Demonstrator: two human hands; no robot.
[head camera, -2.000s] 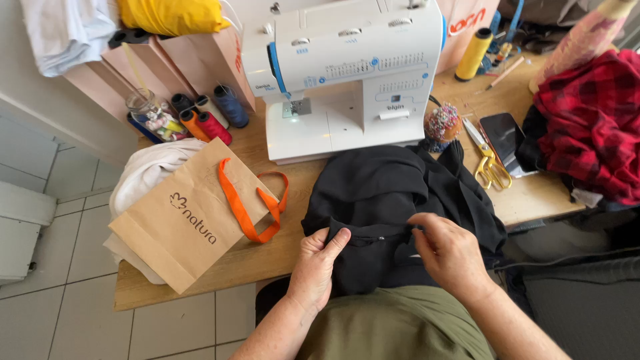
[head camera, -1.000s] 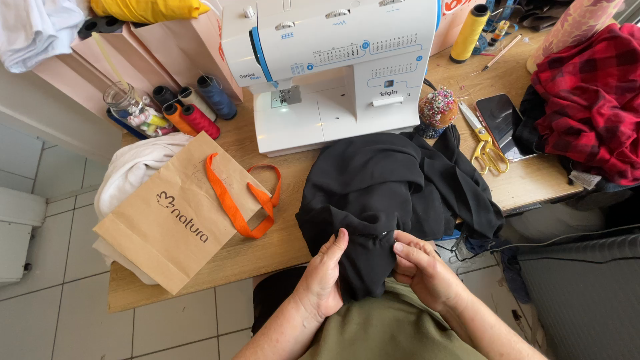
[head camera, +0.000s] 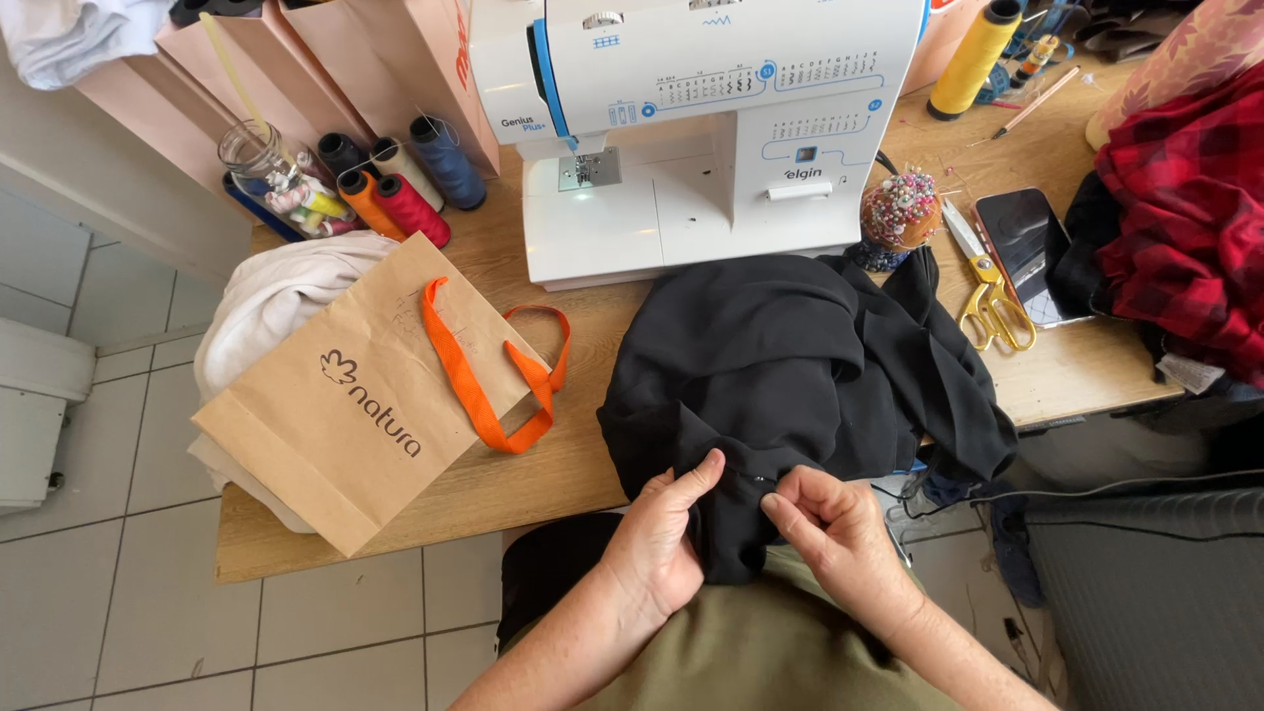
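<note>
Black fabric (head camera: 750, 346) lies bunched over the table's front edge, its near end hanging toward my lap. My left hand (head camera: 667, 528) grips a fold of it, thumb on top. Close on the right, my right hand (head camera: 829, 513) has thumb and index finger pinched together at the cloth, beside a small shiny object that may be a pin. Whether the fingertips hold that object or the cloth cannot be told. Behind the fabric stands a white sewing machine (head camera: 681, 197), its lamp lit. A pincushion full of pins (head camera: 901, 209) is at its right.
Gold-handled scissors (head camera: 987, 296) and a smartphone (head camera: 1024, 252) lie right of the pincushion, near red plaid cloth (head camera: 1185, 217). At left, a paper bag (head camera: 365, 395) with orange handles rests on white cloth (head camera: 286, 286). Thread spools (head camera: 449, 163) and a glass jar (head camera: 257, 158) stand behind.
Two seconds ago my hands were farther apart along a stretched edge of the black fabric; now they are close together and the cloth between them is bunched. The view has shifted closer.
</note>
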